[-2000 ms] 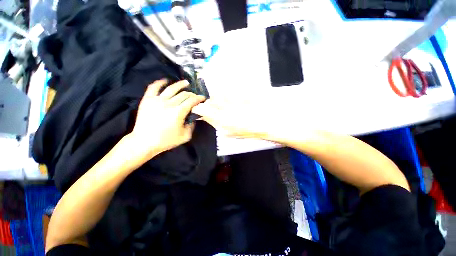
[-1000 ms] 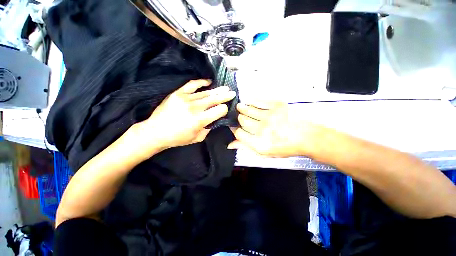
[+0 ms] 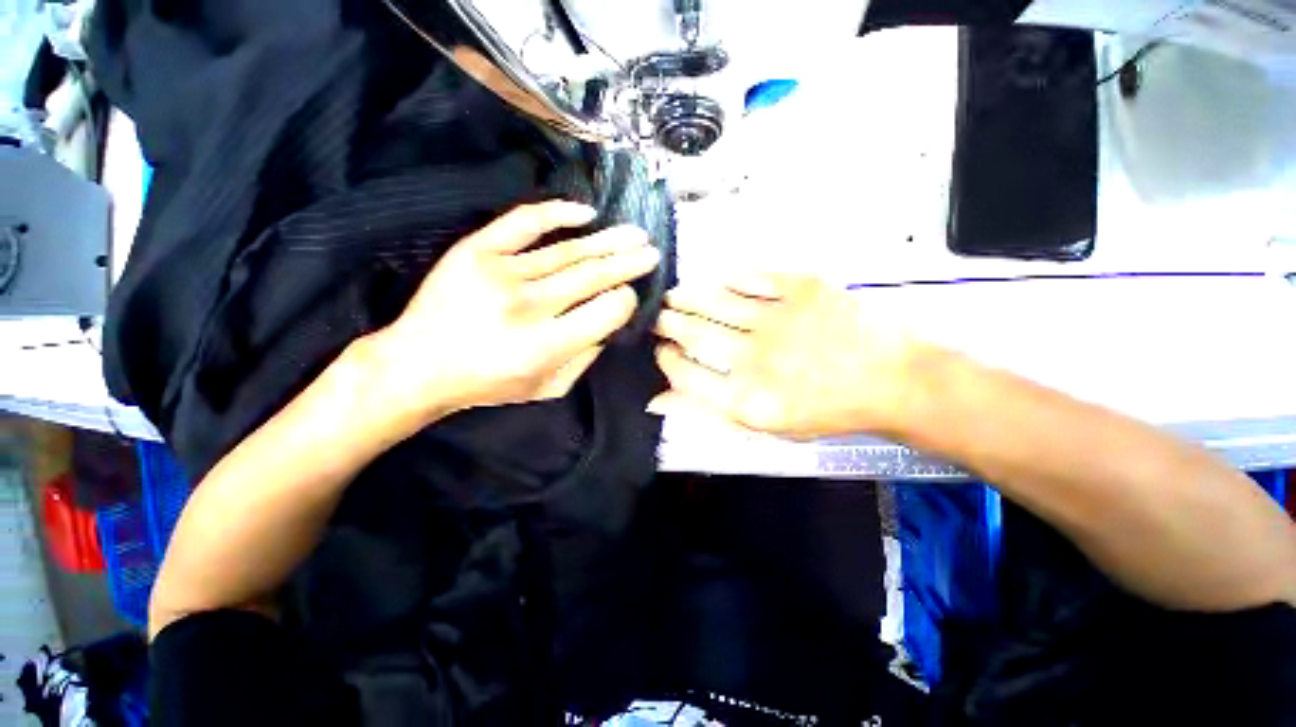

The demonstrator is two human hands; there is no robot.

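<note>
A black garment piece (image 3: pixel 327 213) with fine pale pinstripes lies heaped left of the needle area and hangs over the table's front edge. Its narrow edge (image 3: pixel 640 213) runs up to the presser foot and needle area (image 3: pixel 625 135), where the small metal parts are hard to make out. My left hand (image 3: pixel 519 305) lies on the cloth just in front of the foot, palm down with fingers spread. My right hand (image 3: pixel 775 355) rests on the table at the cloth's right edge, its fingertips touching it. Whether its fingertips pinch the edge is unclear.
A black phone (image 3: pixel 1023 142) lies right of the needle on the white sewing table (image 3: pixel 881 455). A shiny curved guide (image 3: pixel 498 71) arches left of the needle. A grey-white box (image 3: pixel 50 234) stands far left. Blue crates (image 3: pixel 949 568) are under the table. Black cloth covers the lap.
Since the first frame the view has shifted and come nearer the needle; the red-handled scissors have left the picture. My right hand has moved from beside my left fingertips to the cloth's right edge.
</note>
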